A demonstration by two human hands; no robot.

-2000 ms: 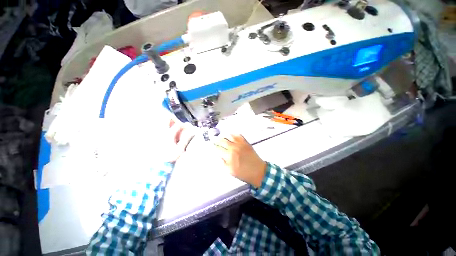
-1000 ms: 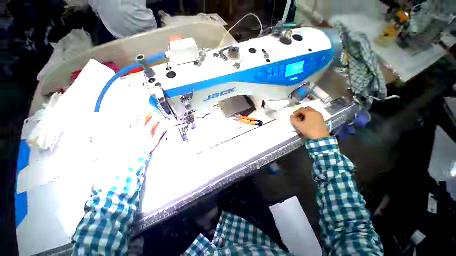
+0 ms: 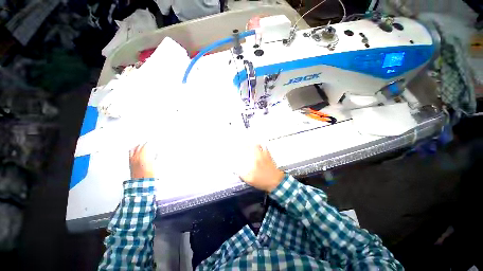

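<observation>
A large, overexposed white garment panel is spread on the table left of and below the needle. My left hand holds its left part, near the front of the table. My right hand holds its right part near the front edge, below the needle. Glare hides most of my fingertips and the cloth edges. The presser foot and needle are above and behind my right hand, apart from it. The white and blue sewing machine stands behind. Any small piece on the panel is lost in the glare.
White cut pieces lie at the right under the display end. Orange-and-black snips lie beside a dark block. A blue tube curves behind the needle end. Crumpled white cloth lies at far left.
My right hand has come back left from the cut pieces onto the panel. My left hand has moved away from the needle, toward the table's front left. The view has shifted.
</observation>
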